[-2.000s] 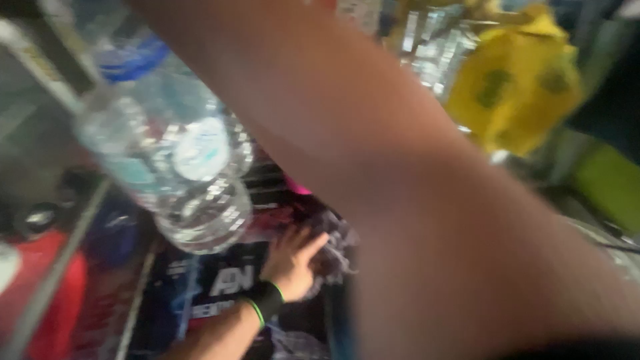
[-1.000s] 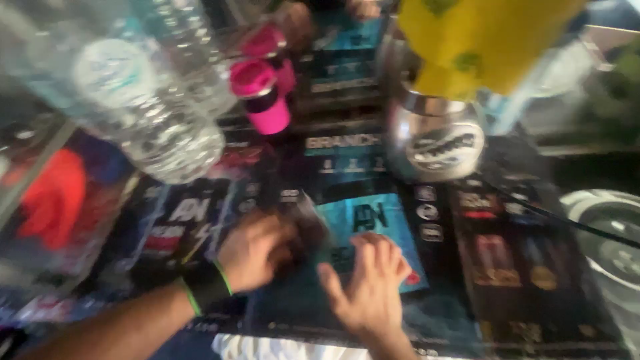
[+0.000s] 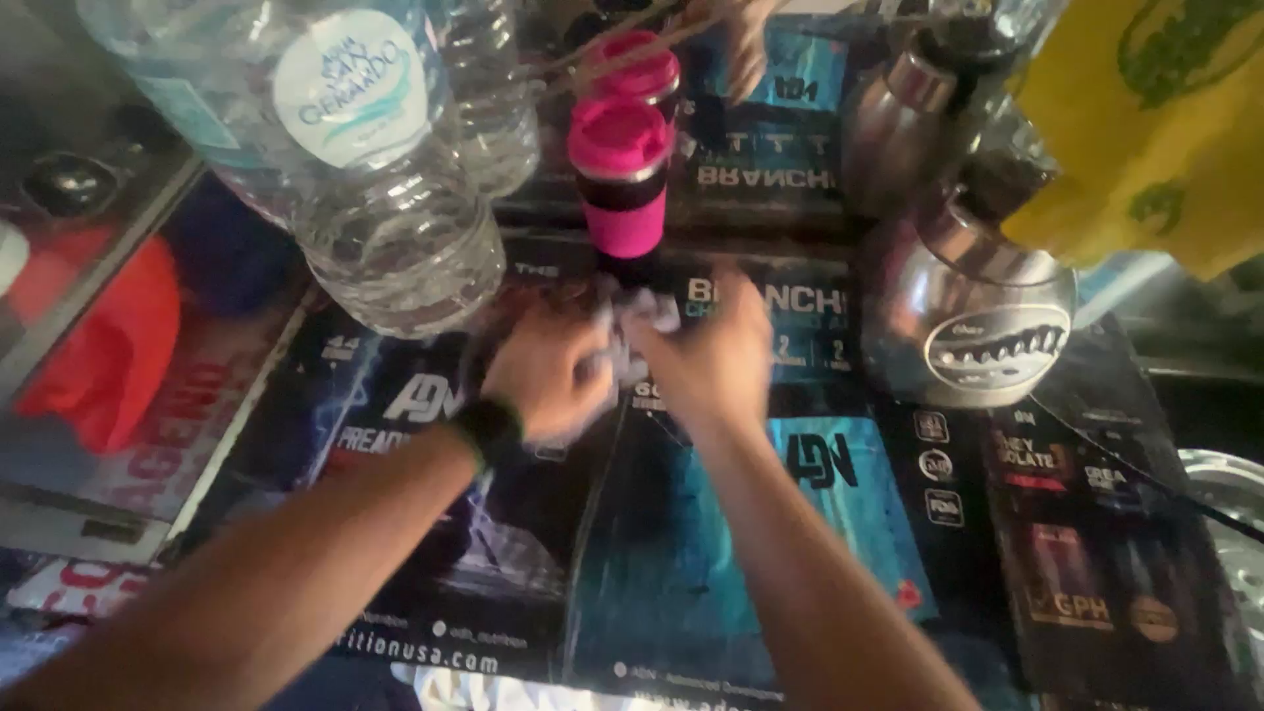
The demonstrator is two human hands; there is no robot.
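My left hand [image 3: 553,365], with a dark band at its wrist, is curled around part of a blurred, crumpled greyish thing [image 3: 632,321] that looks like a thin plastic or wrapper. Close beside it, my right hand [image 3: 716,360] has its thumb against the same crumpled thing, its fingers extended and blurred. Both are above a dark printed mat [image 3: 652,592]. Just beyond them stands a pink and black lidded cup [image 3: 624,183]. A large clear plastic water bottle [image 3: 395,247] is left of the cup.
At right stands an Oster blender's metal base [image 3: 973,336], with a yellow printed bag [image 3: 1155,128] above it and a dark cord [image 3: 1136,474] running right. A mirror-like surface [image 3: 770,212] behind reflects the cup. A red item [image 3: 109,336] lies at far left.
My hands have moved forward over the mat and come together around the crumpled thing. Two seconds ago an arm crossed the view in front of the bottle and the yellow bag.
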